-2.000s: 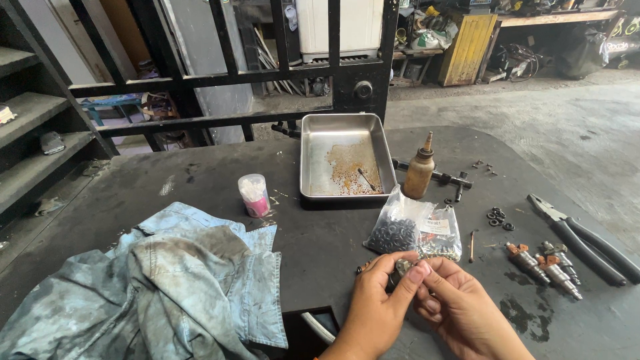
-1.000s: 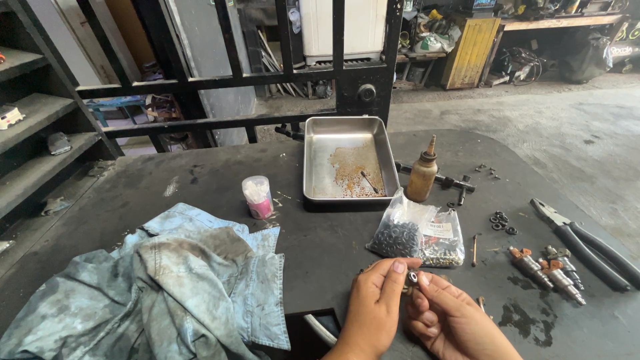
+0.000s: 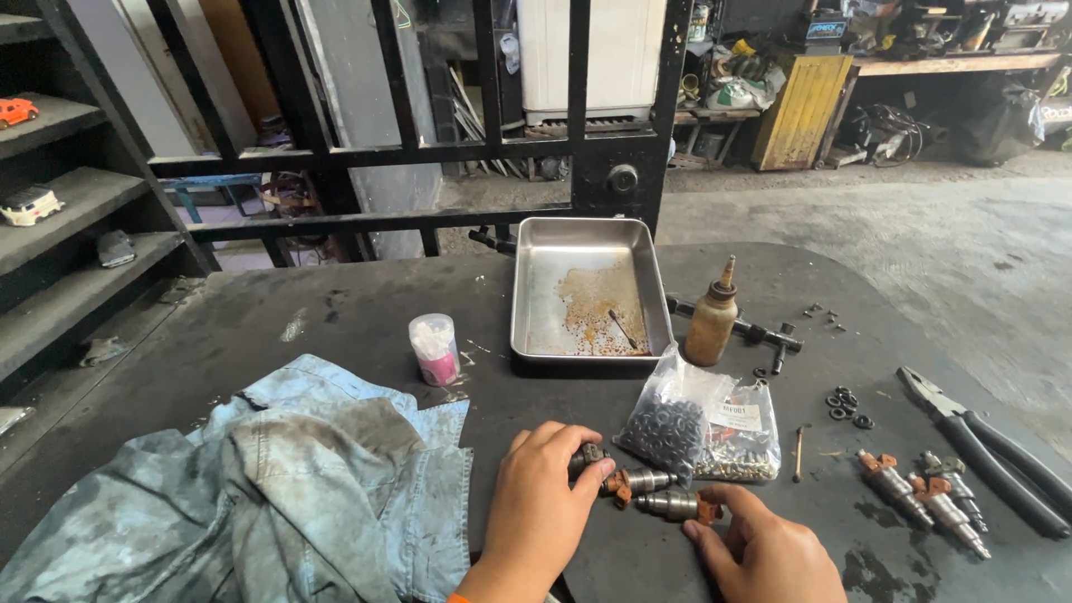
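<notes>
My left hand (image 3: 548, 490) holds a dark-ended fuel injector (image 3: 589, 456) between thumb and fingers, low over the black tabletop. My right hand (image 3: 766, 544) has its thumb and forefinger at the orange connector of another metal fuel injector (image 3: 674, 505), which lies on the table. Between them lies an injector with an orange connector (image 3: 641, 481). Just beyond are a clear bag of black O-rings (image 3: 666, 423) and a bag of small metal parts (image 3: 737, 435). Several more injectors (image 3: 946, 502) lie to the right, beside black-handled pliers (image 3: 980, 444).
A stained blue cloth (image 3: 335, 477) covers the left. Behind stand a cotton swab tub (image 3: 434, 352), a metal tray (image 3: 544, 327) with brown residue and a brown bottle (image 3: 712, 322). A black fuel rail (image 3: 754, 332), loose O-rings (image 3: 844, 402) and a used swab (image 3: 800, 452) lie at right.
My hands were together around a small part; now they are apart and lower, each at an injector. Injectors show between them, in front of the bags.
</notes>
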